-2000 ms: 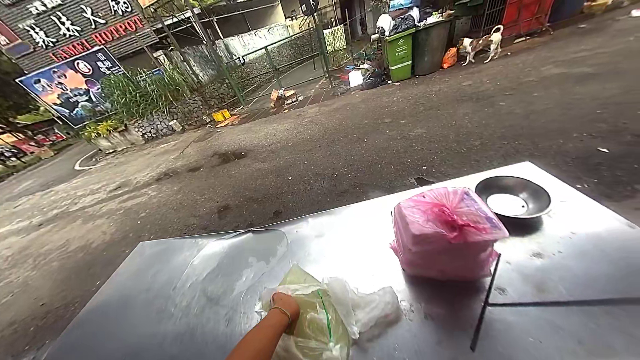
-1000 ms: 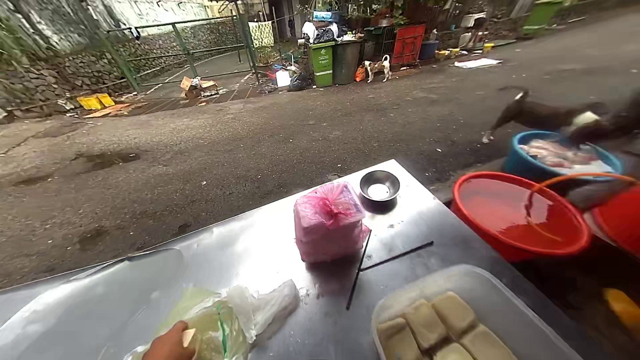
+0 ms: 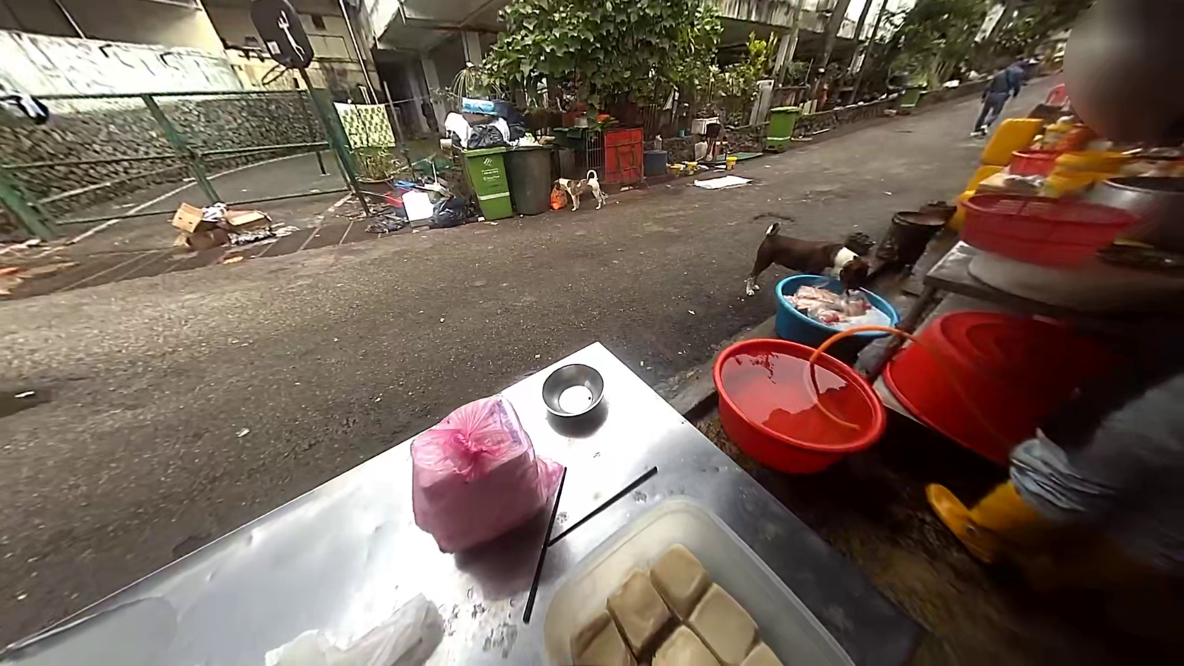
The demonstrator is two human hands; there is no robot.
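Observation:
Neither of my hands shows in the head view now. On the stainless steel table [image 3: 351, 518] stands a knotted pink plastic bag [image 3: 476, 476] around a boxy load. Behind it, near the far corner, sits a metal bowl [image 3: 573, 392]. Two dark chopsticks [image 3: 546, 546] lie on the metal to the right of the bag, meeting at an angle. A translucent plastic tub [image 3: 754, 541] at the bottom holds several pale beige square blocks [image 3: 682, 575]. Part of a crumpled clear plastic bag [image 3: 370, 638] lies at the bottom edge.
A red basin [image 3: 803, 453] of water with an orange hose [image 3: 816, 365] stands right of the table. Behind it, a brown and white dog [image 3: 805, 254] leans to a blue basin [image 3: 800, 324] of meat. A person in yellow boots [image 3: 994, 518] is at right; another person [image 3: 997, 97] is up the road.
The view has swung far to the right. My hand, seen earlier at the clear and greenish plastic bags, is out of view. The brown dog has its head at the blue basin.

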